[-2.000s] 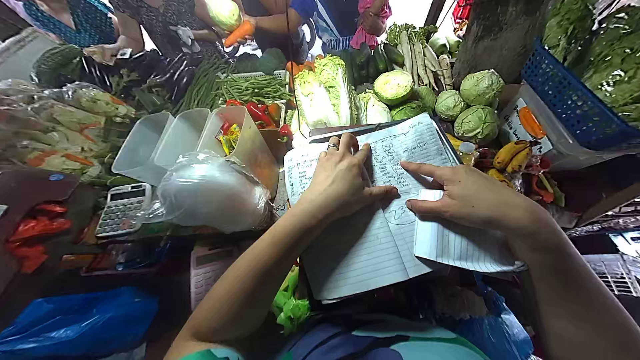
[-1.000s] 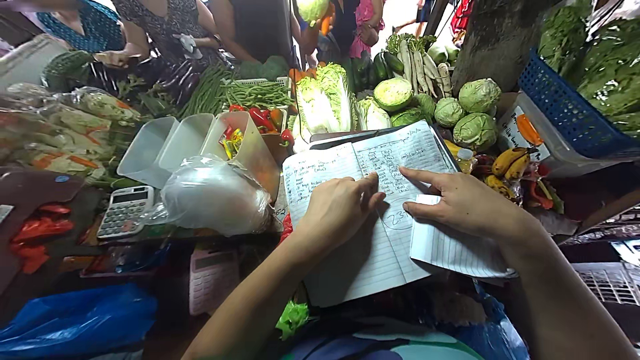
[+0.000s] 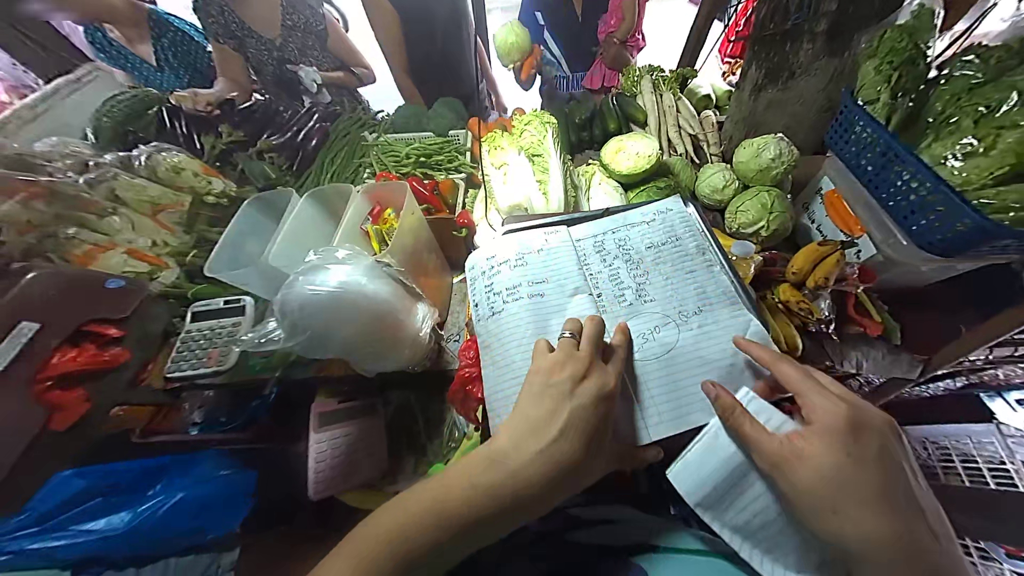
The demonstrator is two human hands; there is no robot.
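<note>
An open lined notebook (image 3: pixel 528 320) with handwriting on both pages lies in front of me on a dark board. My left hand (image 3: pixel 572 384), with a ring on one finger, rests on the lower middle of the notebook near its fold, fingers bent. A folded sheet of lined paper (image 3: pixel 748 488) is held by my right hand (image 3: pixel 800 432) at the notebook's lower right corner, between thumb and fingers. A white calculator (image 3: pixel 210 336) and a pink calculator (image 3: pixel 346 446) lie to the left, beyond a clear plastic bag (image 3: pixel 352 312).
Clear plastic bins (image 3: pixel 308 232) stand left of the notebook. Napa cabbages (image 3: pixel 524 168), round cabbages (image 3: pixel 760 214) and white radishes (image 3: pixel 668 120) lie behind it. Bananas (image 3: pixel 812 264) and a blue basket (image 3: pixel 912 184) are at the right, a blue plastic bag (image 3: pixel 128 500) at lower left. Several people stand across the stall.
My left hand has moved down the notebook from higher on the pages, toward its near edge. My right hand has shifted lower with the folded paper, off the writing.
</note>
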